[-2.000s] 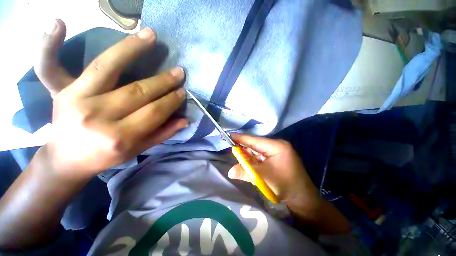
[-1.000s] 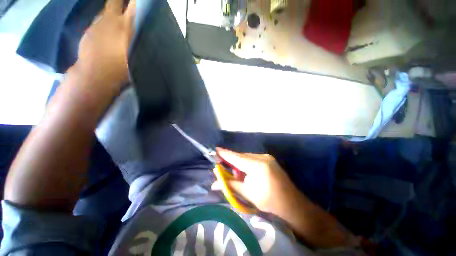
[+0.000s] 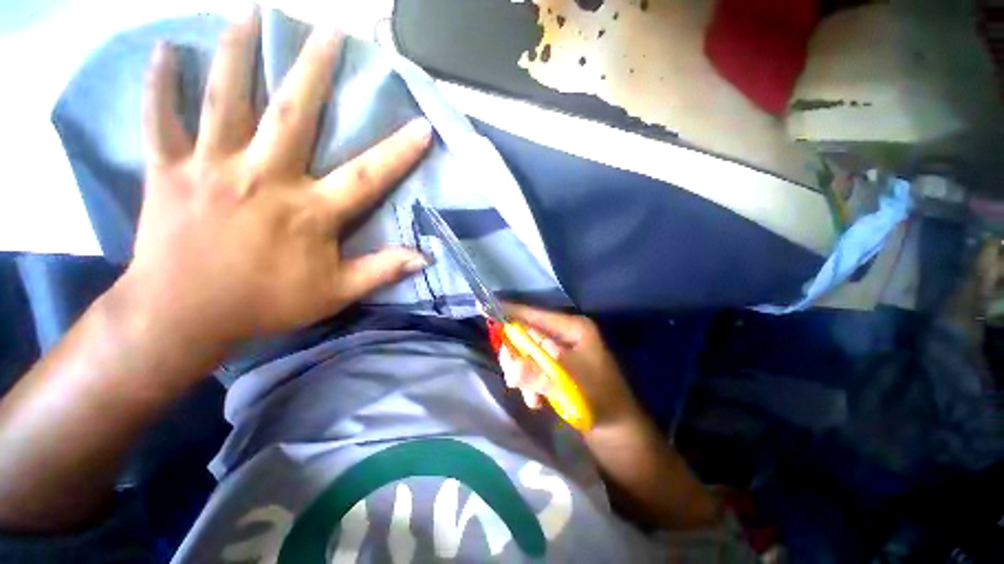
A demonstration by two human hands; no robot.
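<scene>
A blue-grey garment panel (image 3: pixel 363 99) lies on the table at its near edge, pale face up, with its dark navy layer (image 3: pixel 650 226) spread to the right. My left hand (image 3: pixel 242 209) lies flat on the panel with its fingers spread, holding nothing. My right hand (image 3: pixel 573 353) holds the scissors (image 3: pixel 468 268) by their yellow-orange and red handles. The blade tips lie at dark stitch lines on the panel, between my left thumb and index finger. A short dark navy strip (image 3: pixel 468 223) shows just right of the tips. The blades look closed or nearly closed.
The white table edge (image 3: pixel 727 182) runs behind the cloth. The worn cream sewing machine bed (image 3: pixel 650 66) is at the back right, with a red cloth (image 3: pixel 760 50) on it. A light blue rag (image 3: pixel 853 259) hangs at the right. My grey shirt (image 3: pixel 429 441) is close below the panel.
The panel was lifted and turned over by my left hand and now lies flat with its dark layer to the right. My left hand has come down onto it. The scissors' tips have moved onto the cloth.
</scene>
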